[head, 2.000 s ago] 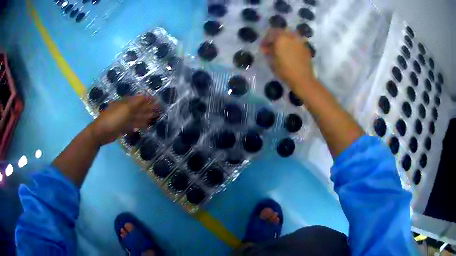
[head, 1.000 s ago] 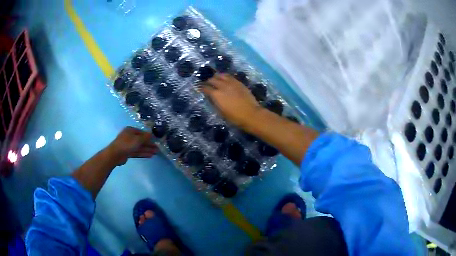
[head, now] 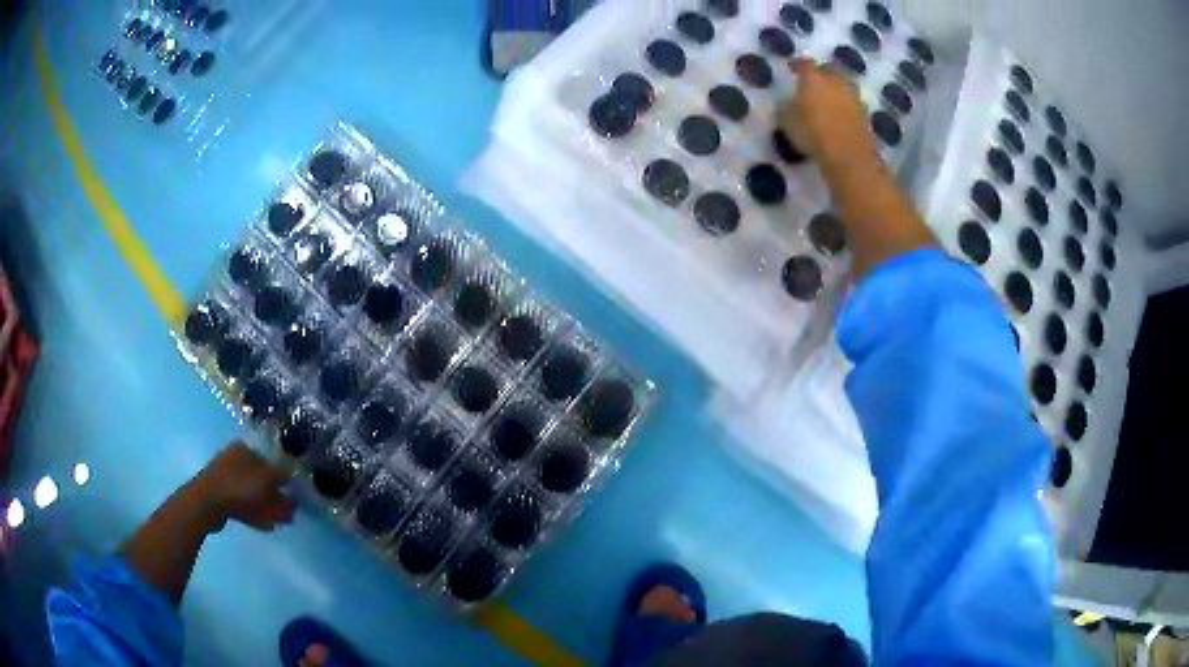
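A clear tray (head: pixel 450 384) with dark round parts in its pockets lies on the blue floor. A few upper pockets look bright or silvery. A white-backed tray (head: pixel 756 241) with dark discs lies at upper right on white sheets (head: pixel 574 228). My right hand (head: pixel 824 117) is over this tray, fingers down at a dark disc; whether it grips the disc is hidden. My left hand (head: pixel 250 489) is blurred beside the clear tray's lower left edge, fingers curled, with nothing visible in it.
Another white-backed tray (head: pixel 1063 293) with dark discs stands at the right. A small clear tray with parts (head: pixel 163 59) lies at top left. A dark blue object (head: pixel 528 33) is at the top. Part of a red crate (head: pixel 16 358) shows at the left edge. My sandalled feet are below.
My right hand has moved from the clear tray to the upper right tray. That tray's discs, covered by white sheet a second ago, now show. My left hand stays near the clear tray's edge.
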